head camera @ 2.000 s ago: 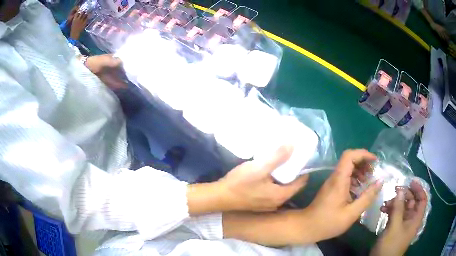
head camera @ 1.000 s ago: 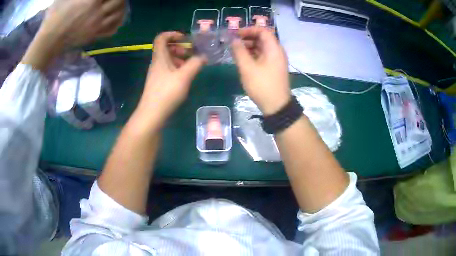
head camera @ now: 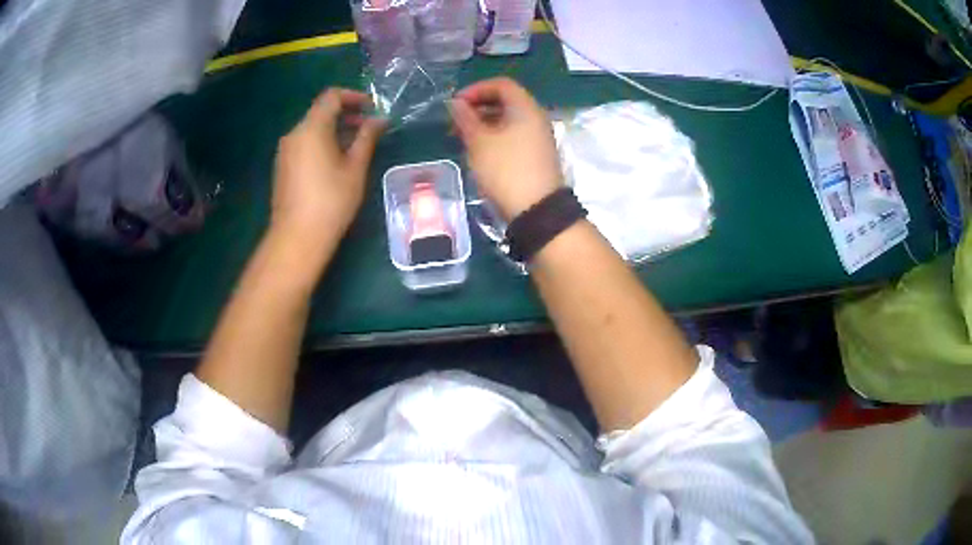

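A clear plastic box (head camera: pixel 427 226) with a pink device inside stands on the green mat in front of me, between my forearms. My left hand (head camera: pixel 330 160) and my right hand (head camera: pixel 499 133) hold a clear poly bag (head camera: pixel 414 94) by its two edges, just beyond the box. The bag hangs between my fingertips, apart from the box. The stack of empty poly bags (head camera: pixel 640 176) lies on the mat to the right of my right wrist, which wears a dark band and partly hides the stack.
Bagged boxes (head camera: pixel 133 192) stand at left beside a person's white sleeve (head camera: pixel 96 75). Unbagged boxes (head camera: pixel 503 23) stand beyond the bag. A white sheet (head camera: pixel 677 37) with a white cable lies at the upper right. Printed leaflets (head camera: pixel 853 176) lie at right, near yellow-green cloth (head camera: pixel 917 335).
The view has swung from the left row to the mat before me, then tipped slightly lower. The bag is now held spread between both my hands, nearer the box. The other person's hand has left the view.
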